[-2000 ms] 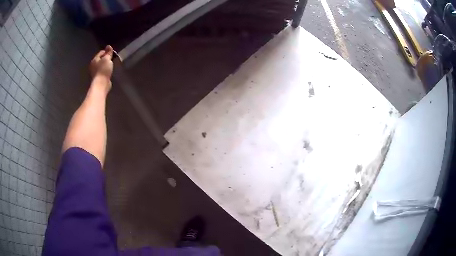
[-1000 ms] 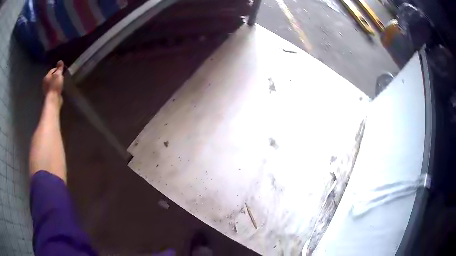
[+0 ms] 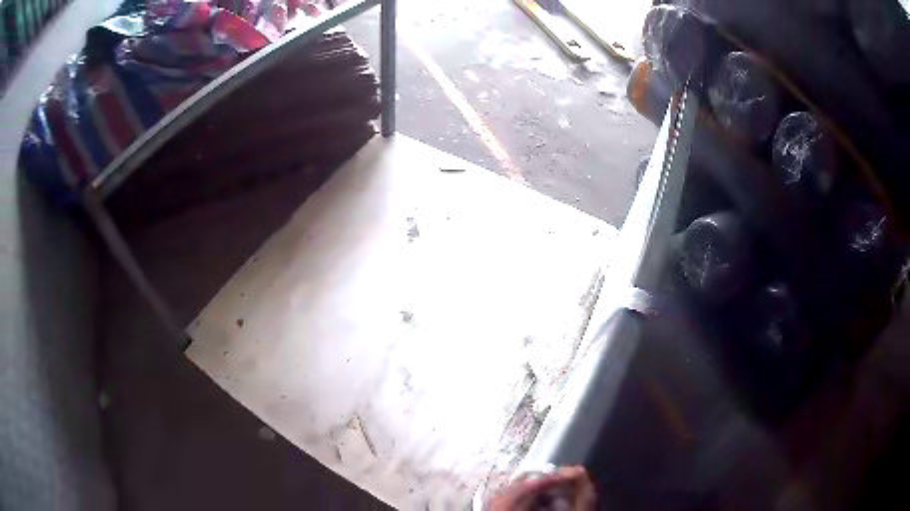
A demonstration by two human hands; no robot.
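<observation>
The platform cart has a scuffed white deck (image 3: pixel 399 299) in the middle of the view. Its raised grey rail (image 3: pixel 229 85) curves along the left side and no hand is on it. The cart side panel (image 3: pixel 654 200) stands along the right side, seen nearly edge-on, with a whitish strip (image 3: pixel 639 297) across its rim. My right hand (image 3: pixel 547 491) is at the bottom edge, cut off and slightly blurred, closed around the near end of the panel frame. My left hand is not in view.
Dark wrapped rolls (image 3: pixel 708 255) are stacked right of the cart. A striped woven bag (image 3: pixel 110 110) and a brown layered stack (image 3: pixel 329 95) lie beyond the left rail. Yellow forks (image 3: pixel 554 30) and a floor line (image 3: pixel 459 105) are at the back. A pale wall (image 3: pixel 45 329) runs along the left.
My left hand has let go of the left rail and left the view. My right hand has appeared at the bottom. The view has swung right, showing more rolls, and the cart appears further left.
</observation>
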